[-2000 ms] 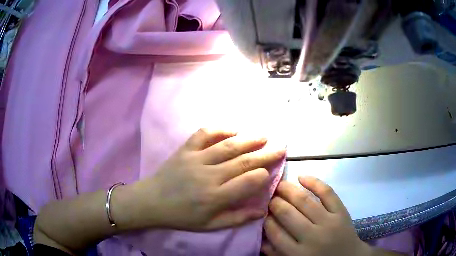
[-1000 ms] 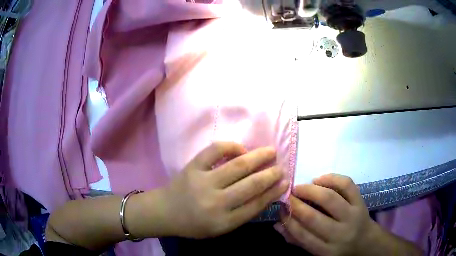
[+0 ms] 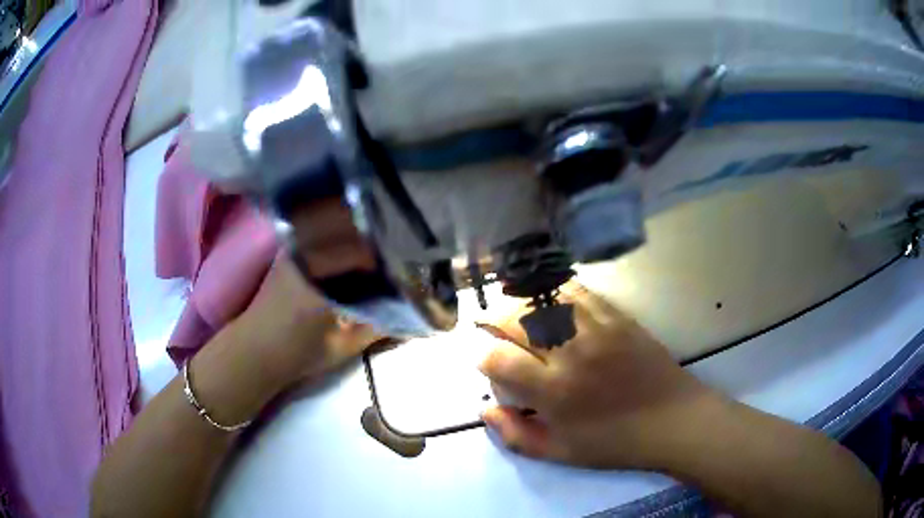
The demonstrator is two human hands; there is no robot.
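The pink garment piece (image 3: 228, 268) is bunched left of the white sewing machine head (image 3: 456, 192), which hides part of it. My left hand (image 3: 289, 324) is beside this cloth under the head's left end. Its fingertips are hidden or lost in glare, so its grip cannot be told. My right hand (image 3: 583, 379) is bent at the lit needle area, right of my left hand, fingers pointing left. No cloth shows clearly between its fingers. The presser foot and needle are mostly hidden by the head and glare.
A stack of pink panels (image 3: 56, 273) lies along the left. The cream machine bed (image 3: 729, 273) is at the right. A grey tape-like strip (image 3: 648, 503) follows the table's curved front edge. A dark-edged bright plate (image 3: 431, 390) and a brown oval opening (image 3: 392, 435) lie between my forearms.
The view has moved closer to the machine head. The pink piece no longer spreads in front of me and shows bunched at the left. My hands have moved apart and up to the needle area.
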